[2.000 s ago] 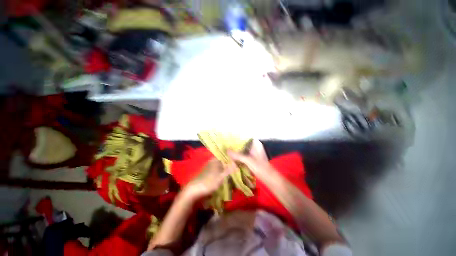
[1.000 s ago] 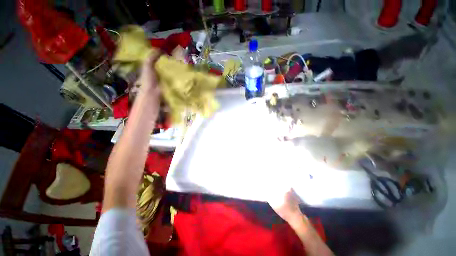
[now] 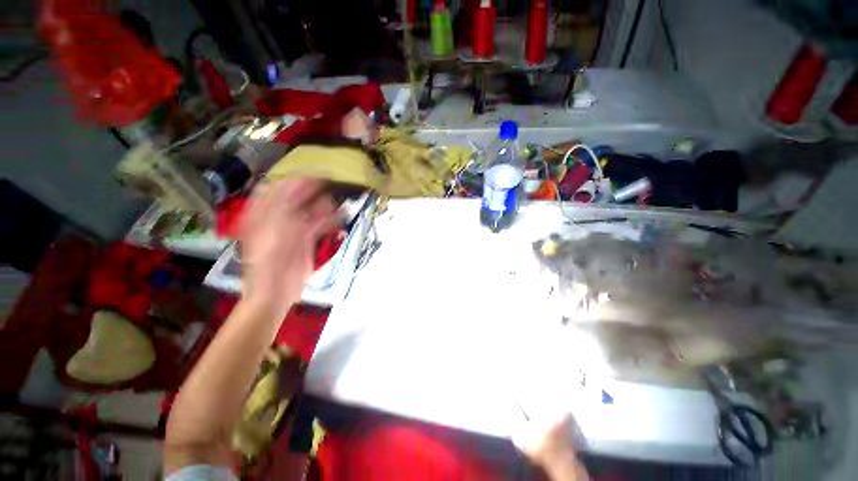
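My left hand (image 3: 278, 240) is raised over the white tray (image 3: 350, 258), blurred, with fingers apart and nothing visible in it. A yellow cloth piece (image 3: 325, 166) lies just behind it; contact is unclear. Crumpled yellow strips (image 3: 419, 167) lie at the back of the table, left of the bottle. My right hand (image 3: 553, 449) is at the table's front edge, partly washed out by glare; its fingers and anything in them cannot be made out. Red fabric (image 3: 405, 456) lies below the front edge, cut off by the picture's bottom.
A clear bottle with a blue cap (image 3: 501, 183) stands at the back of the white table (image 3: 442, 310). The blurred sewing machine (image 3: 659, 291) is at right, black-handled scissors (image 3: 745, 432) at the front right. More yellow strips (image 3: 263, 404) hang at left, near a wooden chair. Thread cones (image 3: 484, 33) stand behind.
The yellow bundle raised in my left hand a second ago now lies at the back of the table. My left hand has let go of it. My right hand stays by the front edge.
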